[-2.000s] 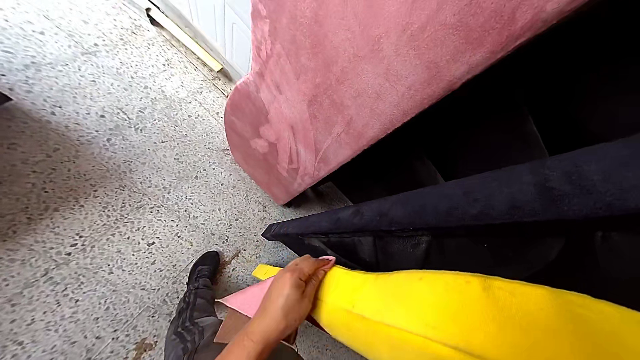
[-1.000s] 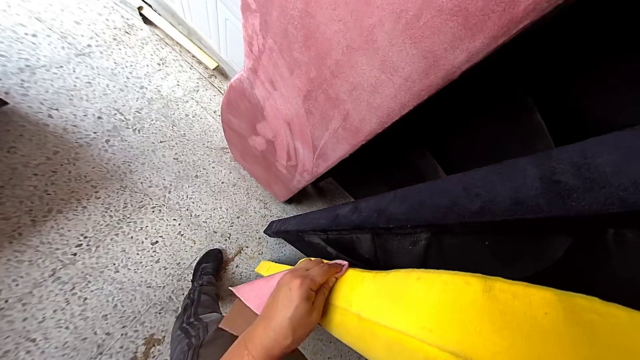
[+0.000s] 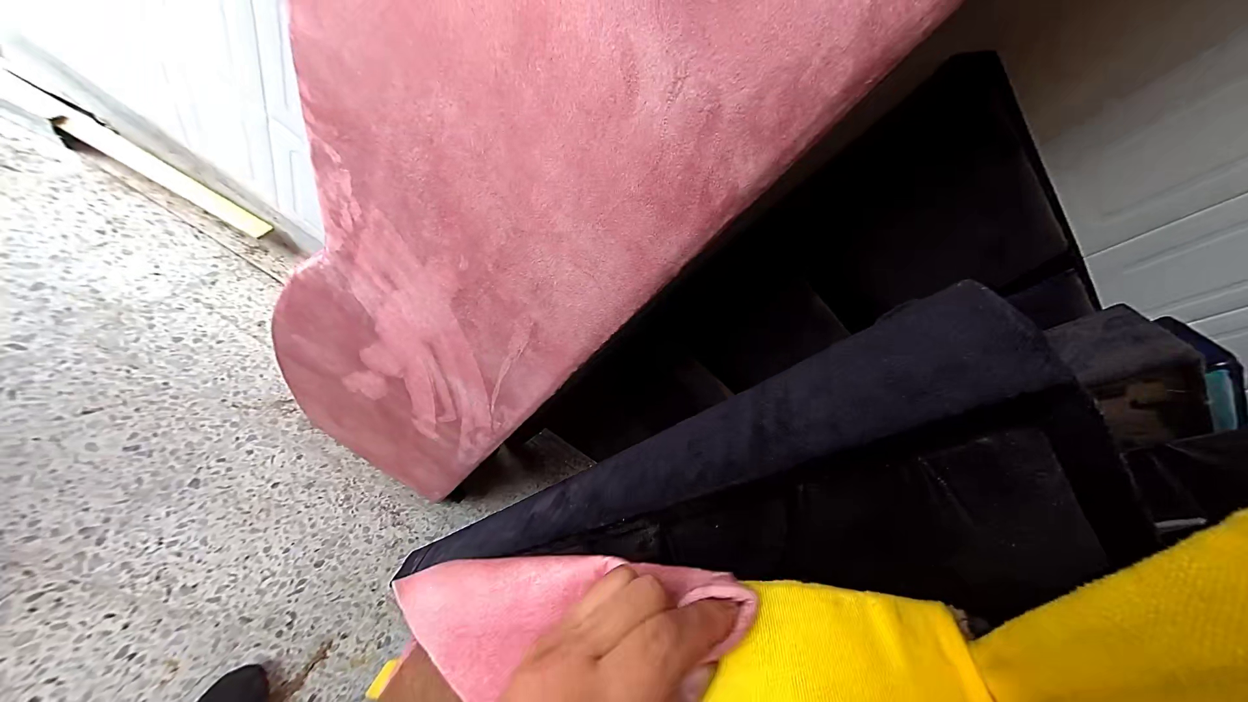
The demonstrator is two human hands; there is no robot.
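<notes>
My left hand (image 3: pixel 624 634) comes in from the bottom, closed on the folded edge of a piece of pink plush fabric (image 3: pixel 487 604). The fabric spreads left from my fingers, with its brownish underside showing below. Just right of the hand lies a yellow fabric-covered piece (image 3: pixel 838 634), with another fuzzy yellow part at the lower right. My right hand is not in view. Behind the pink fabric, a long dark upholstered piece (image 3: pixel 780 419) slants up to the right.
A large pink upholstered panel (image 3: pixel 546 195) with a rounded corner stands ahead, black recesses beside it. Speckled floor (image 3: pixel 146 439) lies at the left, with a dark shoe (image 3: pixel 237 684) at the bottom. White panelled surfaces (image 3: pixel 1160 253) are at the right and upper left.
The pink fabric now spreads wider beside my left hand, up against the dark piece's pointed end. The view has shifted, showing more at the right.
</notes>
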